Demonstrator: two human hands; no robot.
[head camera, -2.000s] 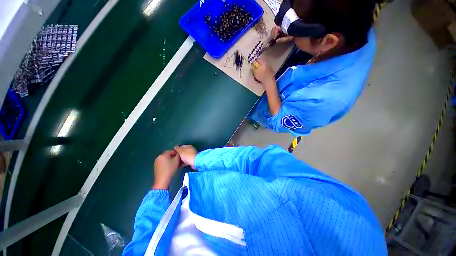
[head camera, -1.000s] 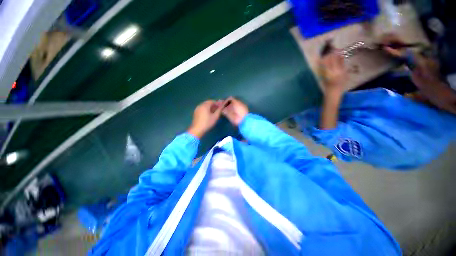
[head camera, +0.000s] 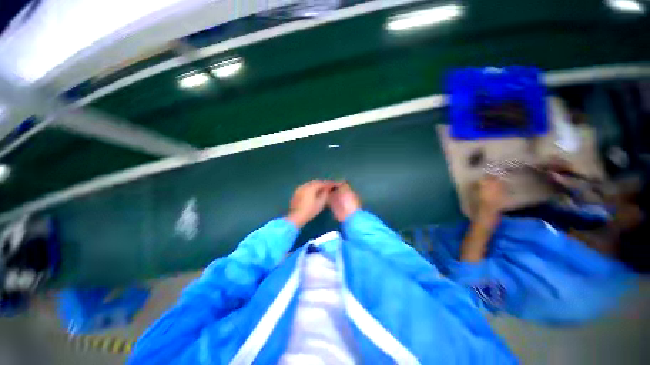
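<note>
My left hand (head camera: 309, 202) and my right hand (head camera: 344, 199) meet at the fingertips over the green bench top (head camera: 271, 214), close in front of my body. A tiny dark spot shows between the fingertips; the frame is too blurred to tell what it is or which hand holds it. The fingers are bent and close together, and the backs of the hands hide most of the fingertips.
A clear crumpled bag (head camera: 187, 219) lies on the bench to the left. A blue tray of dark parts (head camera: 497, 103) and a cardboard mat (head camera: 456, 165) are at the right, with a neighbouring worker's hands. A black device (head camera: 27, 249) is far left, a blue stool (head camera: 103, 308) below.
The view has swung to the right and then levelled, so the bench now runs nearly across the picture. My hands stay together at the fingertips. The neighbour's tray is now fully in view.
</note>
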